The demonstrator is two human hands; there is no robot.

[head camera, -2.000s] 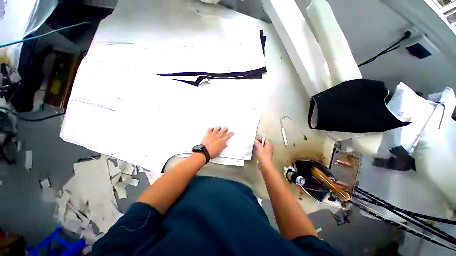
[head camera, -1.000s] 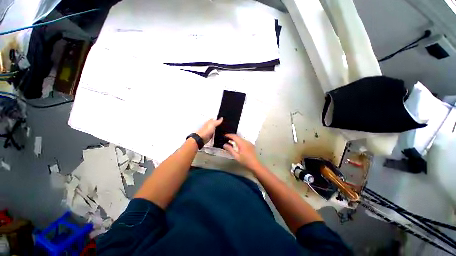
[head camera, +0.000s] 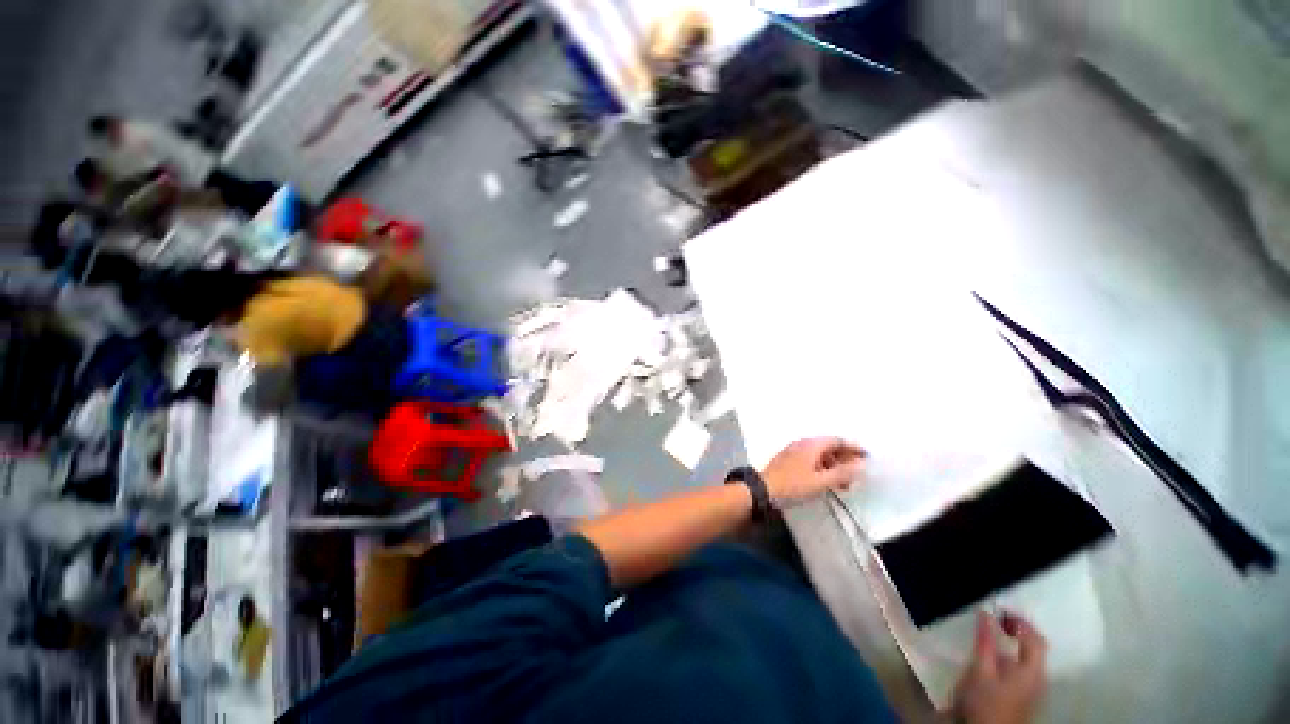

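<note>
A large white paper pattern [head camera: 849,340] lies on the off-white table cover. A black rectangular cloth piece [head camera: 990,545] lies on its near part, tilted. My left hand [head camera: 816,470] is at the paper's near edge, left of the black piece, fingers curled; whether it pinches the paper is unclear. My right hand [head camera: 1004,662] is just below the black piece's lower edge, thumb and fingers close together. I cannot tell if it holds anything. Narrow black strips [head camera: 1132,424] show along a gap in the paper at the right.
White paper offcuts [head camera: 594,361] are heaped on the grey floor. A blue stool [head camera: 450,357] and a red stool [head camera: 436,447] stand at left. A person in yellow [head camera: 300,317] is beyond them, near cluttered work tables. A brown box [head camera: 757,156] stands beyond the table's far left.
The view has swung left, and the iron and padded arms are out of it. My hands have moved apart, off the black piece's face, which now lies crosswise on the paper.
</note>
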